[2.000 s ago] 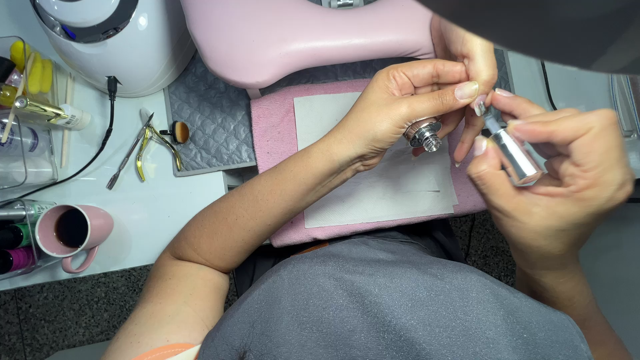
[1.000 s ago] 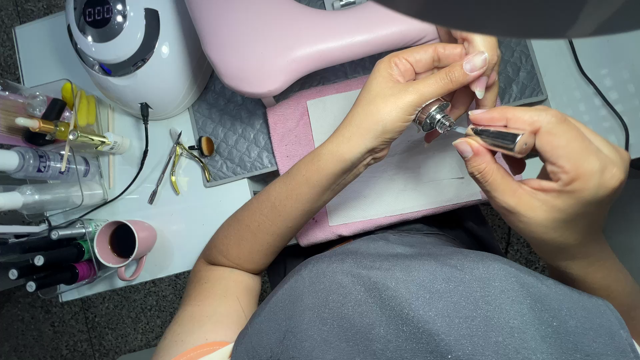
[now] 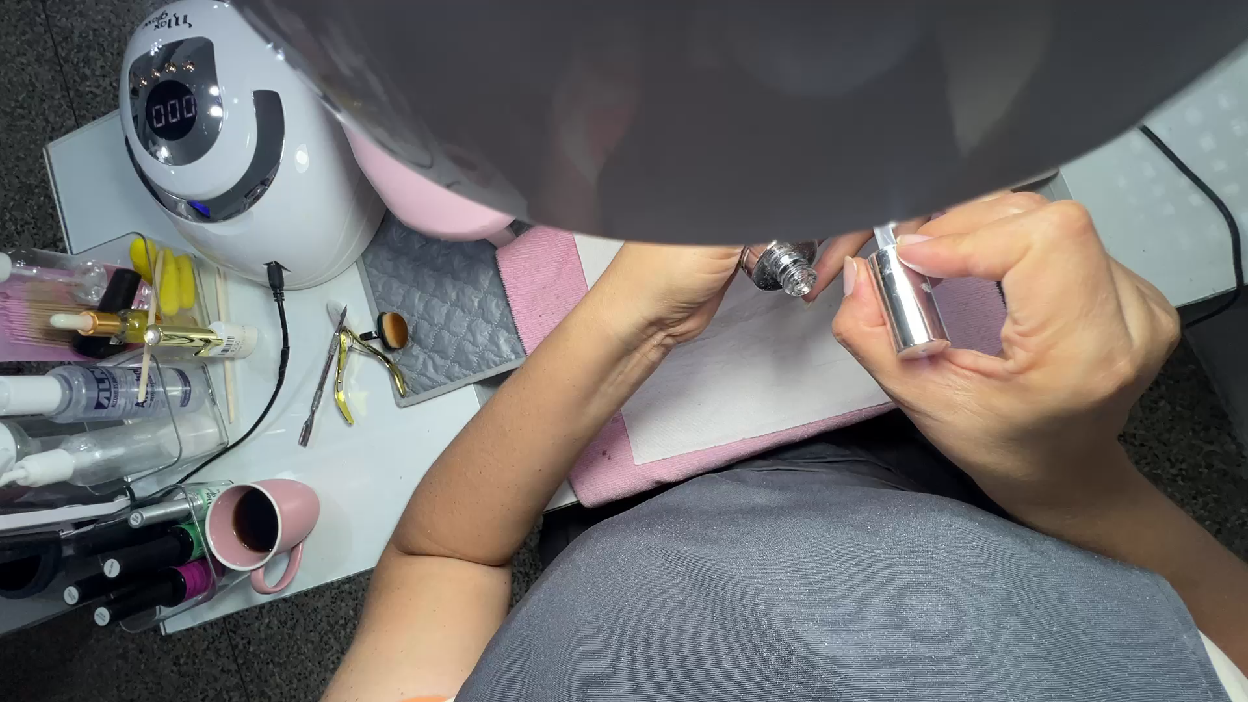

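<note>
My right hand (image 3: 1033,322) grips a silver nail polish brush cap (image 3: 910,302) between thumb and fingers; the brush end points up and passes behind a large dark lamp shade (image 3: 741,117). My left hand (image 3: 682,283) is mostly hidden by that shade; an uncapped silver bottle (image 3: 781,267) with a threaded neck sits at its palm side. Part of a finger shows beside the bottle neck. Under the hands lie a white sheet (image 3: 741,390) and a pink towel (image 3: 624,468).
At left stand a white nail lamp (image 3: 244,146) with its black cable (image 3: 283,341), a pink mug (image 3: 292,517) of dark drink, and a clear organizer (image 3: 175,468) of bottles. Cuticle nippers (image 3: 344,375), a metal pusher (image 3: 322,380) and a round brush (image 3: 393,331) lie near a grey quilted mat (image 3: 439,312).
The brush was at a fingernail of another person's hand, then at the bottle neck; now it is away from the bottle, pointing up. The view has shifted, and the dark shade covers more.
</note>
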